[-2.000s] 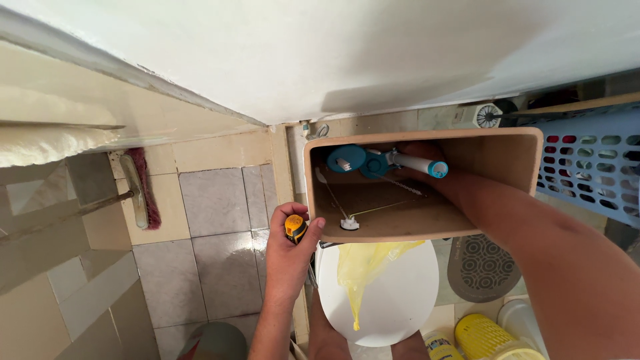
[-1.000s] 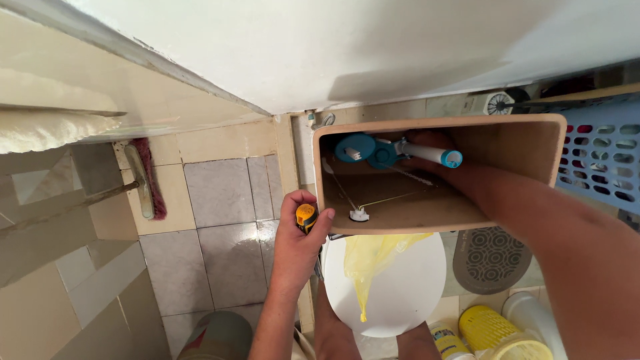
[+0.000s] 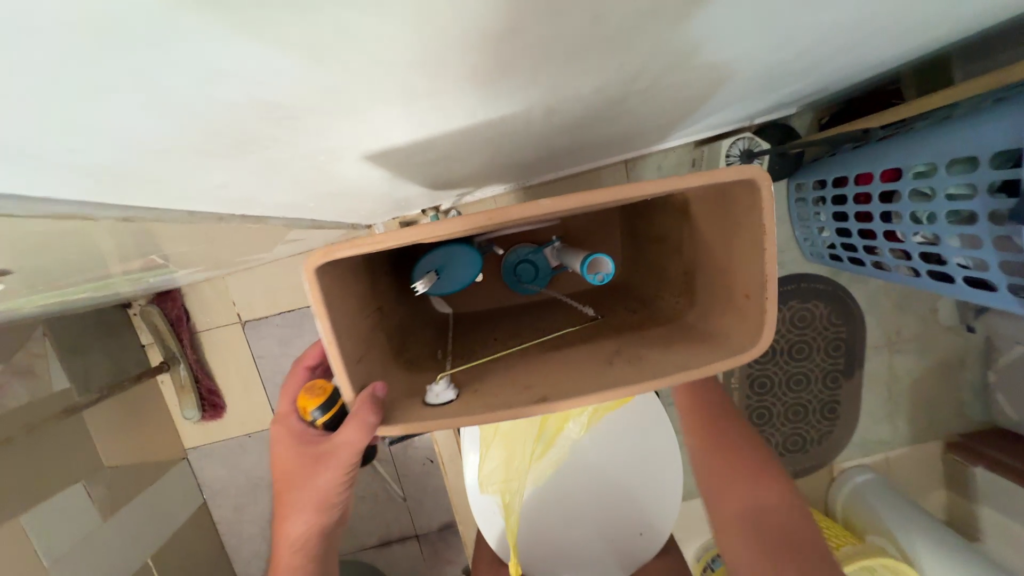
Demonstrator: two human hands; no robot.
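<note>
An uncovered toilet cistern (image 3: 688, 320) shows its inside, with a blue fill valve float (image 3: 452, 268), a flush valve with a white overflow tube (image 3: 578, 260) and a thin lever rod (image 3: 520, 346) running to a white fitting (image 3: 441, 391). My left hand (image 3: 324, 448) holds a yellow and black screwdriver (image 3: 322, 405) by its handle, thumb on the cistern's near left corner. My right hand (image 3: 698, 388) is mostly hidden under the cistern's near right side; its fingers cannot be seen. Below lies the white toilet lid (image 3: 608, 480) with a yellow plastic bag (image 3: 520, 464) on it.
A blue laundry basket (image 3: 920, 200) stands at the right, beside a grey patterned mat (image 3: 808, 368). Yellow containers (image 3: 864, 552) are at the lower right. A floor brush with a dark red cloth (image 3: 180, 356) lies at the left. The white wall (image 3: 480, 96) rises behind the cistern.
My right hand was inside the cistern near the flush valve; it has come out and is now under the near right side. My left hand still holds the screwdriver at the left corner.
</note>
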